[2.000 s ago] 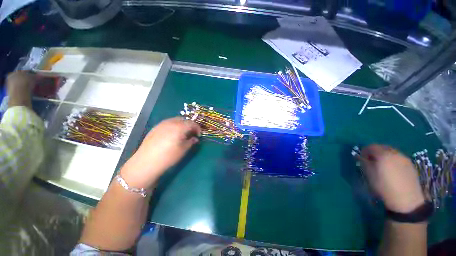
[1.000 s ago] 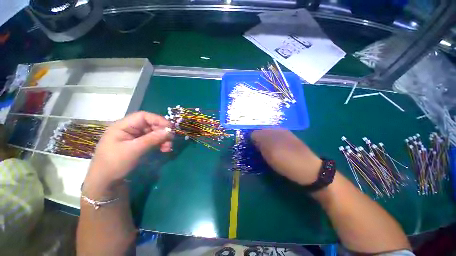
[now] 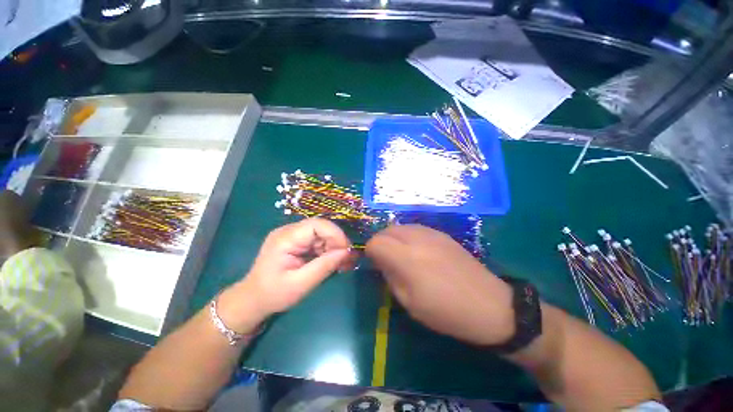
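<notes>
My left hand (image 3: 301,261) pinches a small lead (image 3: 356,247) between thumb and finger, left of the yellow line. My right hand (image 3: 430,278) meets it at the lead's other side, its fingertips close to the left ones; what the right fingers hold is hidden behind the hand. The heap of red and yellow wire harnesses (image 3: 321,198) with white ends lies just above my left hand. The dark blue loose wires (image 3: 474,232) are mostly covered by my right hand. The blue tray (image 3: 502,173) behind holds many short white pieces and a small bunch of leads.
A divided off-white compartment box (image 3: 217,173) with wires lies at left, beside a coworker's sleeve (image 3: 40,298). Fanned bunches of harnesses (image 3: 615,278) lie at right. Printed sheets (image 3: 494,76), thin white sticks (image 3: 627,160) and a clear plastic bag (image 3: 699,137) lie behind.
My right hand has come from the fanned bunch at right, over the dark wires, to my left hand. My left hand has moved from the harness heap to the middle with a lead.
</notes>
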